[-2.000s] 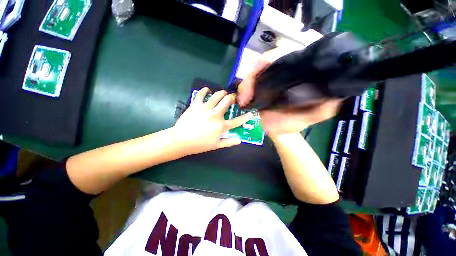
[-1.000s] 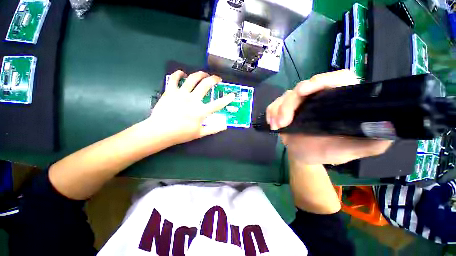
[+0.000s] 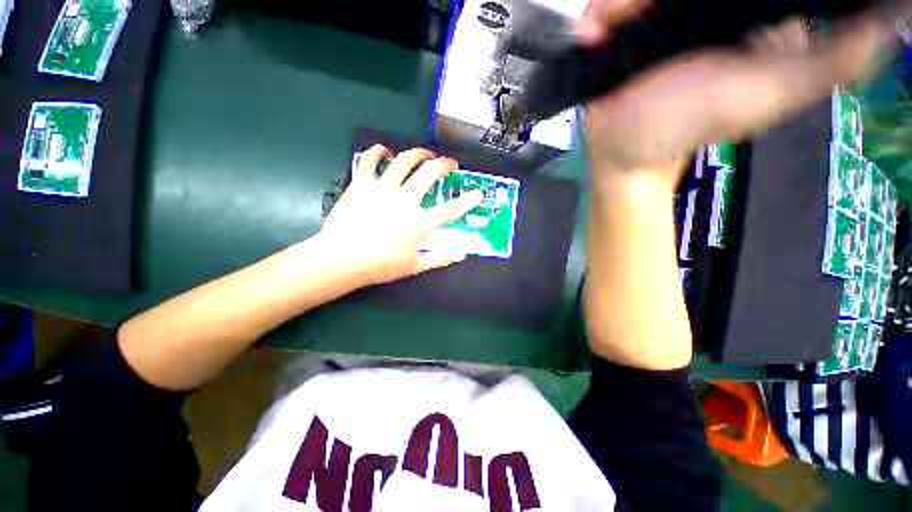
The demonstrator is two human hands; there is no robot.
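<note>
Green circuit boards with white edges (image 3: 494, 226) lie on the black work mat (image 3: 470, 292). My left hand (image 3: 392, 218) rests flat on them with fingers spread, covering part of them. My right hand (image 3: 690, 105) is raised at the upper right, blurred, around the black electric screwdriver (image 3: 640, 55). The screwdriver's front end is over the automatic screw feeder (image 3: 468, 75), a box with a silver-white top and blue side. The exact tip position is too blurred to tell.
Two circuit boards (image 3: 60, 148) lie on the left side mat (image 3: 75, 235). Boards seen edge-on (image 3: 718, 205) stand right of the work mat. Rows of green boards (image 3: 848, 240) lie beyond the right mat (image 3: 785, 260). A crumpled clear bag (image 3: 193, 12) is at the top left.
My right hand and the screwdriver have moved from beside the boards up and forward to the feeder. My left hand stays on the boards. The whole view has shifted slightly.
</note>
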